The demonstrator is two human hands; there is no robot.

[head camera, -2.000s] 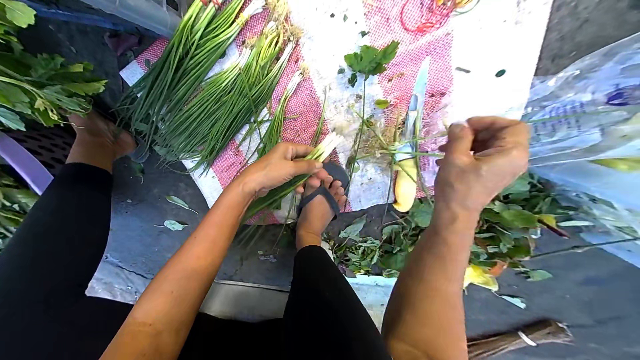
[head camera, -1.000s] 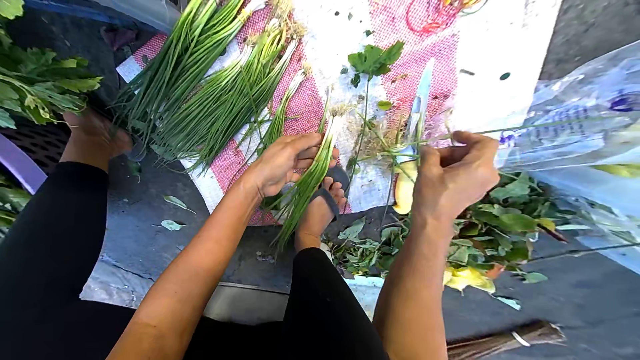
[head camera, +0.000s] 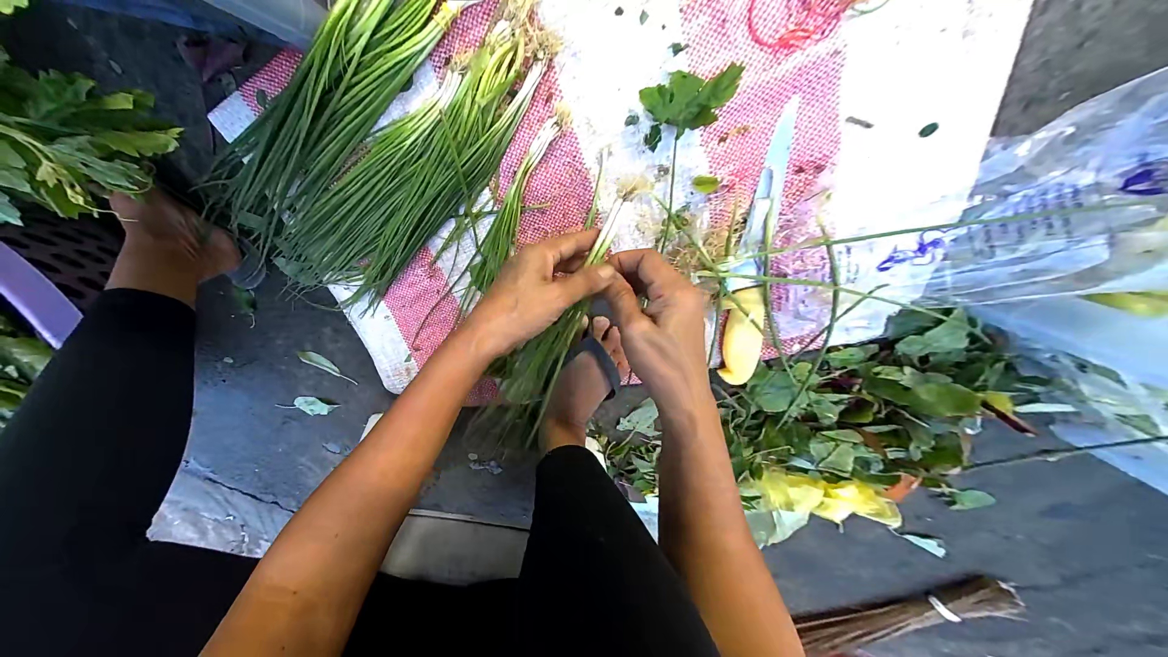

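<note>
My left hand (head camera: 538,287) holds a small bunch of green onions (head camera: 613,228), its white root ends up and its green leaves hanging below. My right hand (head camera: 662,306) meets it at the stems, thumb and fingertips pinched there; whether it grips a stem is hidden. Bundles of green onions (head camera: 401,173) lie on a red and white woven sack (head camera: 424,315) at the upper left, with a thin bunch (head camera: 516,196) beside them. Right of my hands lies a knife (head camera: 776,169) with a yellow handle (head camera: 743,338), partly under thin green stems (head camera: 812,278).
Red rubber bands (head camera: 789,26) lie at the top of the sack. Clear plastic bags (head camera: 1049,228) stand at the right, above a heap of leafy trimmings (head camera: 858,401). A bundle of thin brown sticks (head camera: 912,613) is at the lower right, leafy greens (head camera: 73,141) at the upper left.
My right hand has moved left, from over the thin stems near the knife to the onions in my left hand. Those onions now stand with their root ends between both hands.
</note>
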